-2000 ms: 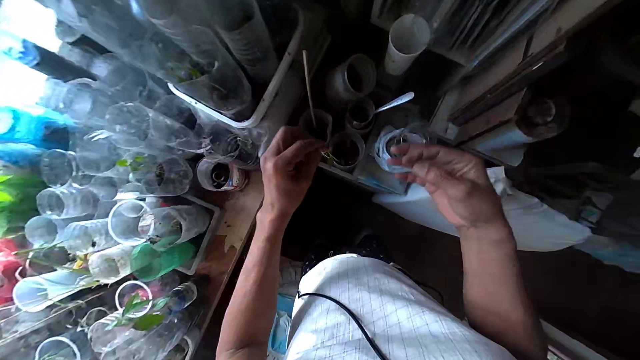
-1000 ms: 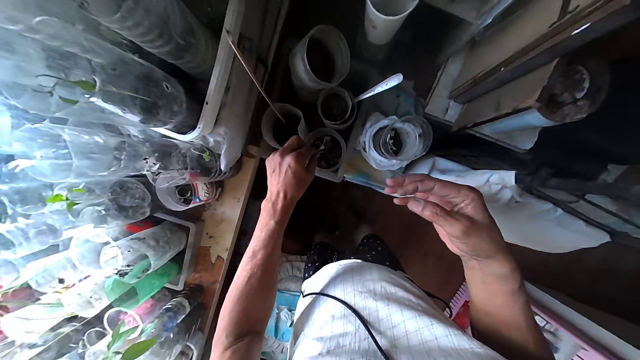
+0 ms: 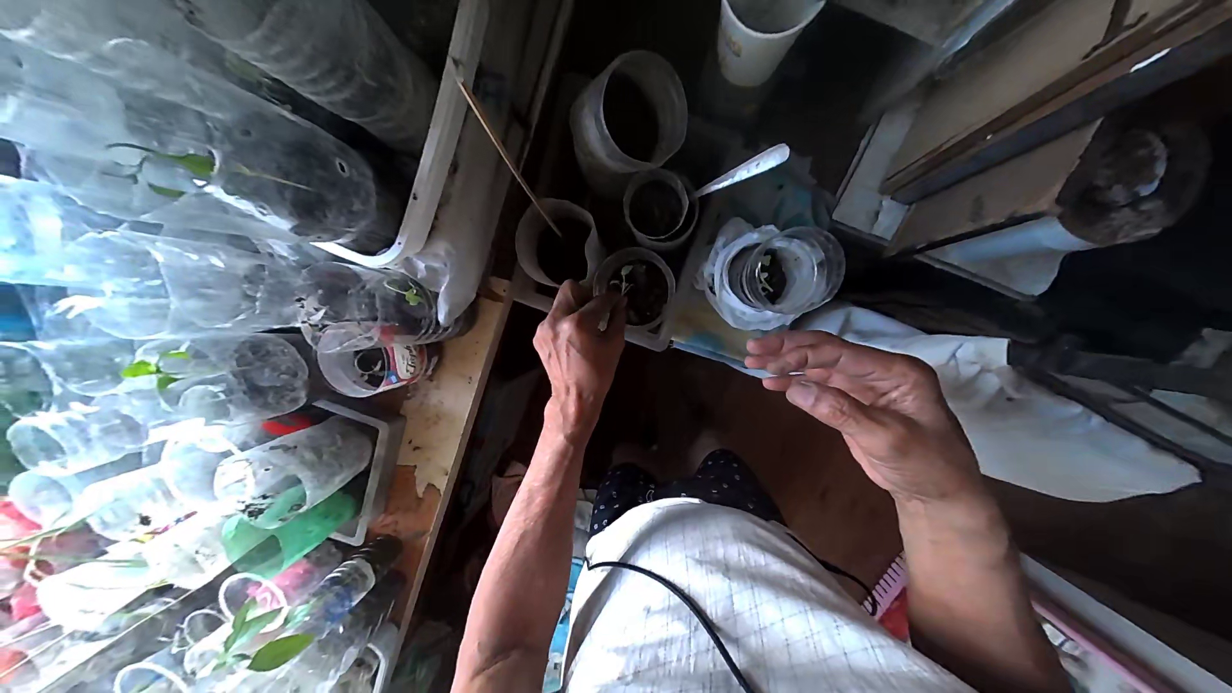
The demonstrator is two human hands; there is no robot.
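Note:
My left hand (image 3: 581, 345) is at the near rim of a cup of soil (image 3: 647, 289), its fingers pinched on a small seedling (image 3: 626, 281). To its left, a thin wooden stick (image 3: 505, 154) leans in another soil-filled cup (image 3: 558, 243). A white spoon (image 3: 743, 171) rests in a small cup (image 3: 660, 207) behind. My right hand (image 3: 857, 399) hovers palm inward with fingers apart, holding nothing visible, near a clear plastic cup (image 3: 818, 271) that has a small seedling inside and crumpled white plastic around it.
Many clear plastic bottles and cups (image 3: 250, 375) with plants crowd the left side beside a wooden ledge (image 3: 452, 385). A larger cup (image 3: 630, 120) and a white cup (image 3: 765, 38) stand at the back. White cloth (image 3: 962, 404) and wooden boards (image 3: 1020, 106) lie to the right.
The view has moved closer to the cups. My left hand has moved to the near rim of the soil cup. My right hand has drawn away from the clear cup, toward me.

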